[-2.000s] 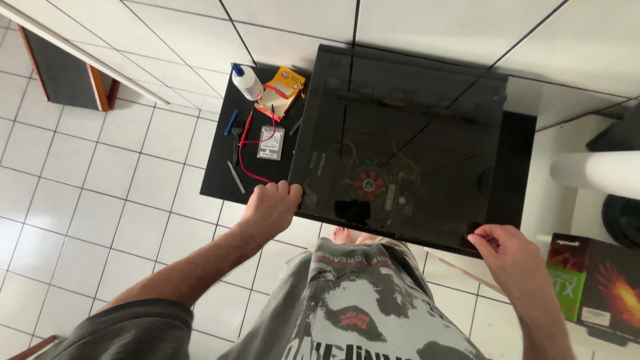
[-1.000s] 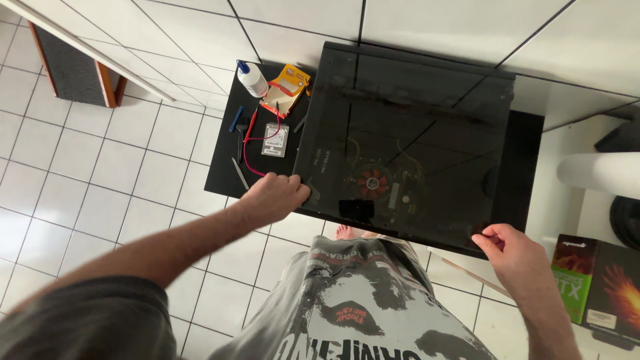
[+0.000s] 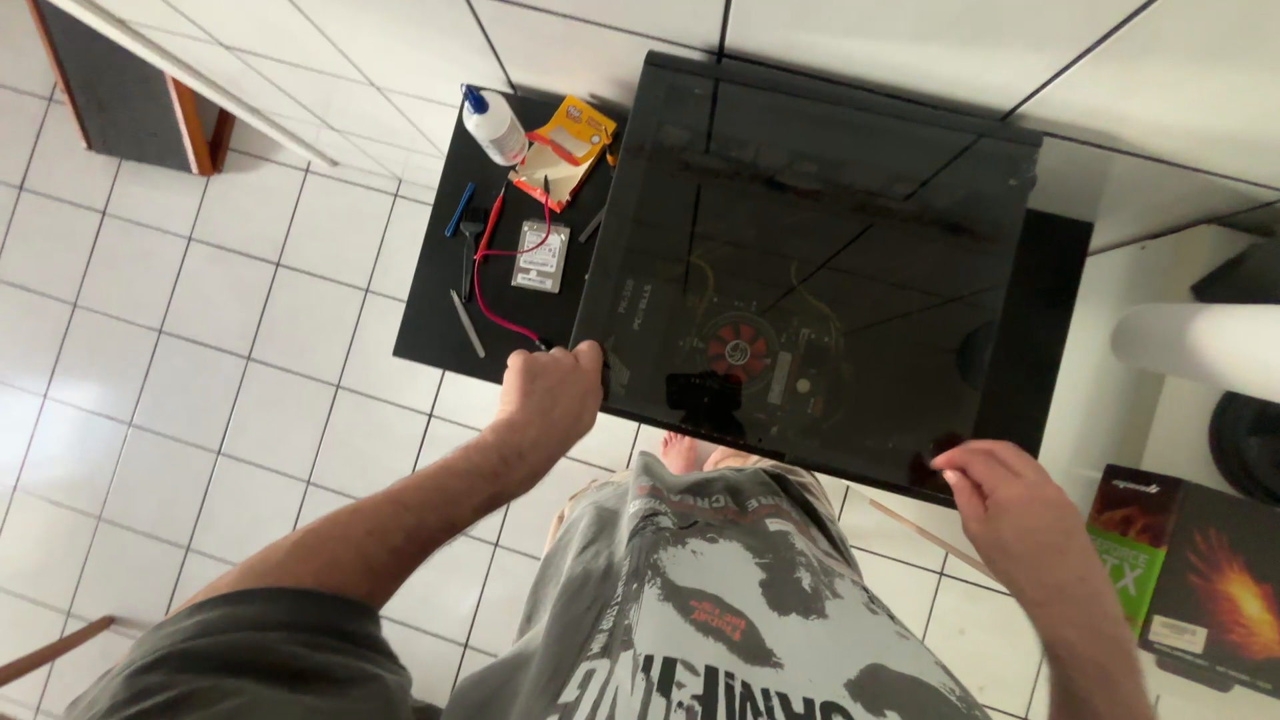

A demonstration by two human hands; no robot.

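A black computer case [image 3: 850, 250] lies on its side on a black tabletop, its dark see-through side panel facing up. Through the panel show a red cooling fan [image 3: 738, 350] and a circuit board. At the case's near left corner is my left hand [image 3: 555, 390], fingers curled against the edge; whether it grips is not clear. The thumb and fingertips of my right hand [image 3: 990, 480] come together at the panel's near right corner; what lies between them is hidden. Left of the case sit a 2.5-inch hard drive [image 3: 541, 256] and a red cable [image 3: 482, 290] that ends near my left hand.
On the black tabletop [image 3: 425, 325] are a white bottle [image 3: 495, 128], yellow packaging [image 3: 570, 140], a black brush [image 3: 471, 240], a blue tool [image 3: 460, 208] and tweezers [image 3: 467, 325]. A graphics card box [image 3: 1215, 570] stands at the right. A tiled wall rises behind the case.
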